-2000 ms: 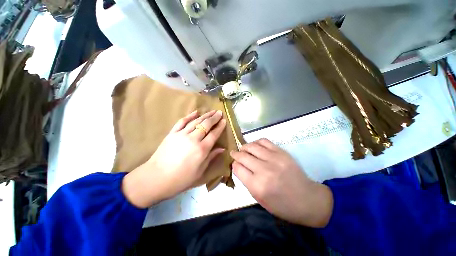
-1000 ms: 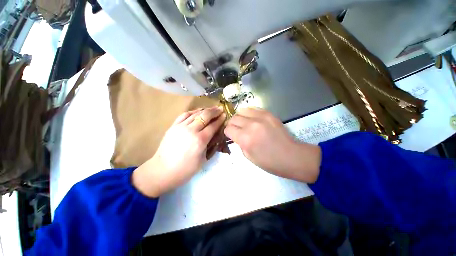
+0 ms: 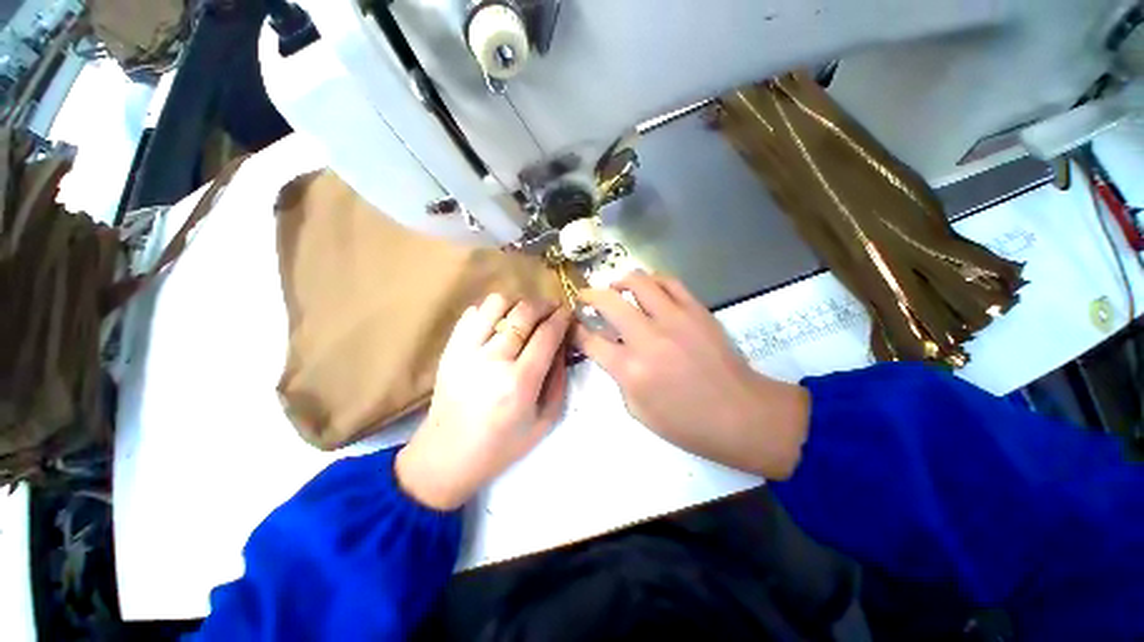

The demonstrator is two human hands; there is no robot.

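A tan-brown fabric panel (image 3: 364, 301) lies on the white table, its right edge at the presser foot (image 3: 580, 238). A short piece of the gold-toothed zipper (image 3: 567, 284) shows at that edge, just in front of the foot. My left hand (image 3: 499, 383) holds the panel's right part near the edge, fingers bent. My right hand (image 3: 677, 364) is close beside it, fingertips at the zipper edge; a small greyish shiny patch shows under the fingers, unclear. The fingertips of both hands nearly touch. The zipper's lower end is hidden by the hands.
The white sewing machine head (image 3: 703, 50) spans the top. A fanned zipper bundle (image 3: 866, 213) lies right of the needle on the bed (image 3: 740, 226). A brown panel stack (image 3: 50, 314) stands at far left. A red and black tool (image 3: 1114, 207) lies at the right end.
The panel's edge has fed up under the foot and its lower left part has folded or swung. Both hands moved up to the foot, the left then shifting slightly right and down.
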